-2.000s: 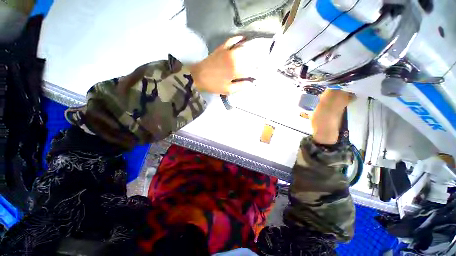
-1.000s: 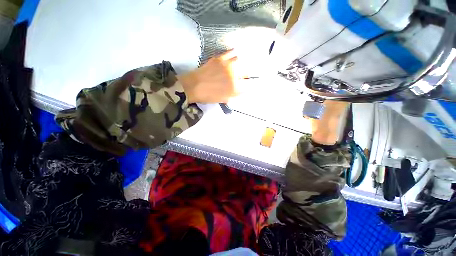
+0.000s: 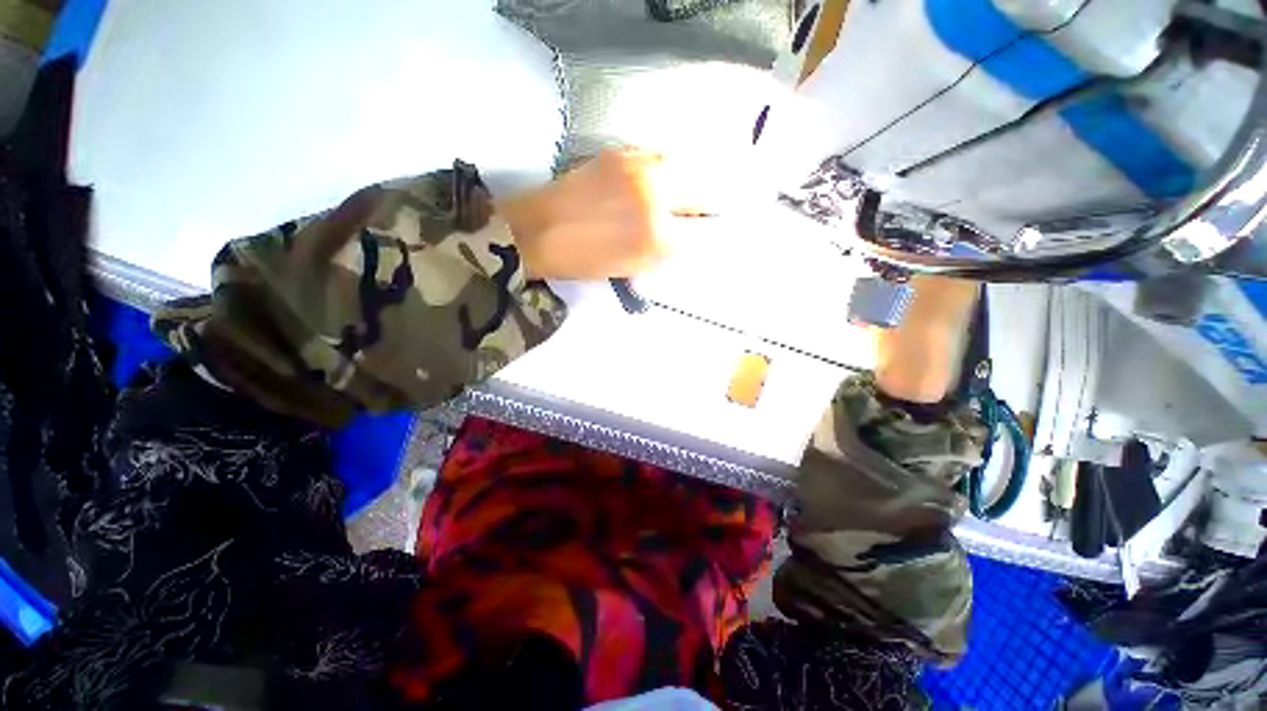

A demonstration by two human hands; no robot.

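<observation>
A grey panel (image 3: 611, 77) lies on the white table behind and beside my left hand; near the needle it is lost in lamp glare. My left hand (image 3: 598, 215) rests at its near side, fingertips washed out, so its grip cannot be told. My right hand (image 3: 928, 333) is right of the small grey-blue plate (image 3: 881, 302), its fingers hidden under the white sewing machine head (image 3: 1028, 125) with blue stripe. The presser foot and needle area (image 3: 834, 195) is bright and blurred.
Scissors with teal-green handles (image 3: 1003, 458) lie right of my right wrist. A tan tape patch (image 3: 748, 378) is stuck on the table (image 3: 695, 403). Black cloth (image 3: 42, 320) hangs at far left. Small dark tools (image 3: 1112, 493) and a dark heap (image 3: 1195, 625) are at right. Blue crates (image 3: 1007, 625) are below.
The view has shifted, so the machine head looks larger. The grey panel shows differently behind my left hand. Its outstretched fingers now look more folded or lost in glare. My right hand stays beside the plate.
</observation>
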